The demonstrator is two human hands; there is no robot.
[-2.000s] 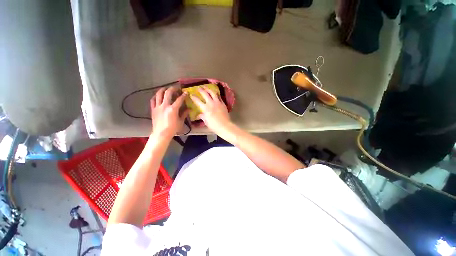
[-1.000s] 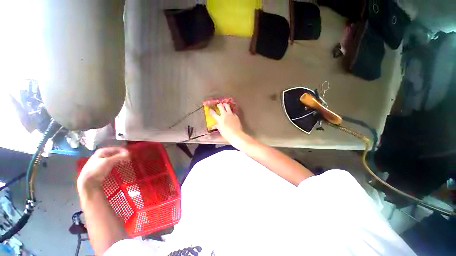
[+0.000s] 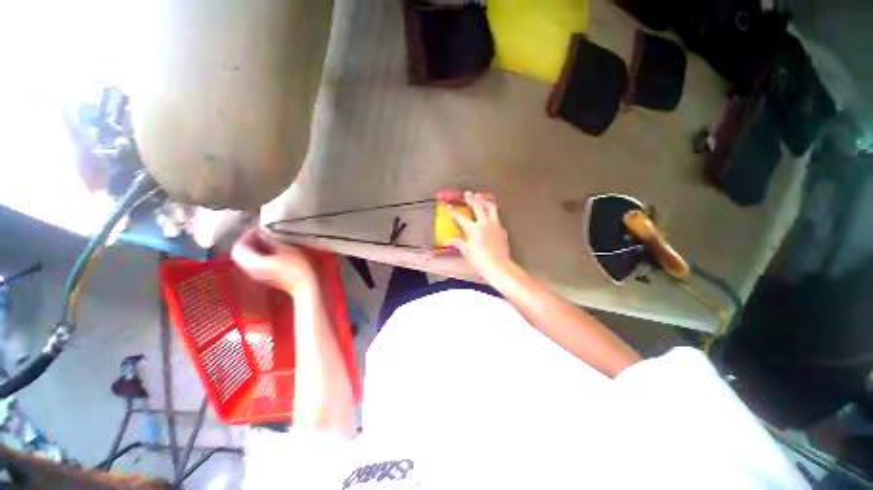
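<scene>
The yellow template [image 3: 447, 226] lies on the pocket piece [image 3: 450, 196], whose pink-red edges show around it near the table's front edge. My right hand [image 3: 481, 233] rests on top with its fingers spread, pressing on the template. A thin black cord [image 3: 356, 209] runs from the piece to the left as a long, narrow, stretched loop. My left hand [image 3: 271, 260] is at the loop's far left end, by the table's front left corner; it is blurred, but the cord ends at its fingers.
The iron [image 3: 617, 239] stands at the right, its hose trailing right. Dark pocket pieces [image 3: 589, 84] and a yellow sheet [image 3: 538, 36] lie at the far side. A grey padded form [image 3: 228, 105] is at the left, a red basket [image 3: 215, 335] below it.
My left hand has moved from the piece out to the left, and the cord is now drawn long and taut. The pink edges are folded in closer around the template. The view has shifted.
</scene>
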